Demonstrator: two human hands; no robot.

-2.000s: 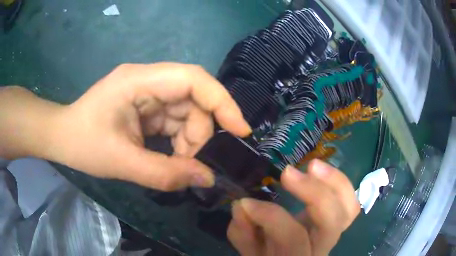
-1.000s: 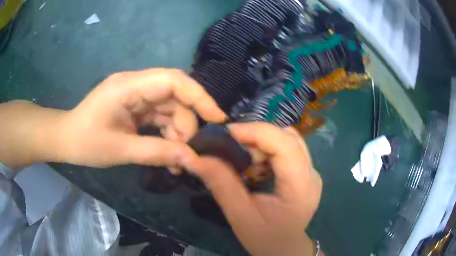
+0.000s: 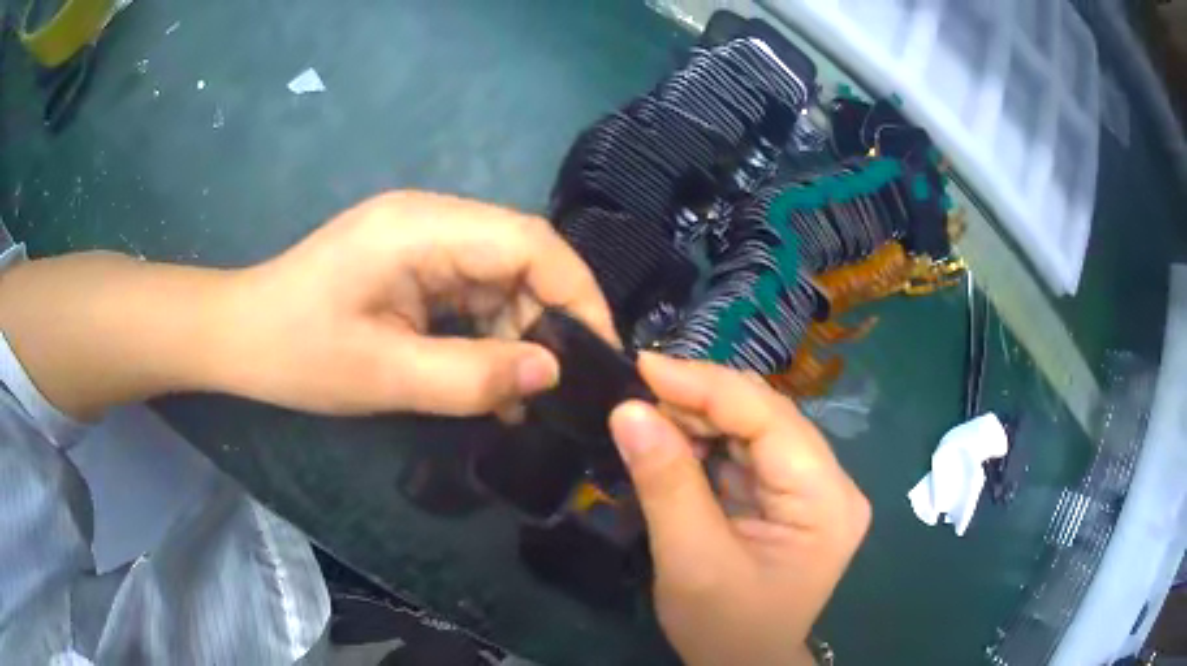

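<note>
A dark, rounded display module (image 3: 582, 377) is held between my two hands near the middle of the view. My left hand (image 3: 430, 312) grips its left end between thumb and index finger. My right hand (image 3: 742, 488) pinches its right end with thumb and fingertips. A small orange bit (image 3: 595, 497) shows just below the module; I cannot tell which part it belongs to. Several dark pieces (image 3: 573, 562) lie on the green bench under my hands, partly hidden.
Stacked black glass (image 3: 638, 176) and stacked panels (image 3: 781, 280) with teal strip and orange tails stand beyond my hands. White wipe (image 3: 961, 475), thin dark stick (image 3: 976, 345) and clear blister tray (image 3: 1002, 117) are at right. Yellow tape roll (image 3: 63, 33) is far left; film scrap (image 3: 306, 82) lies nearby.
The panel first showed its broad face with my right fingers at its lower right edge; now both hands grip its ends, thumbs on top. My right hand has come closer to my left.
</note>
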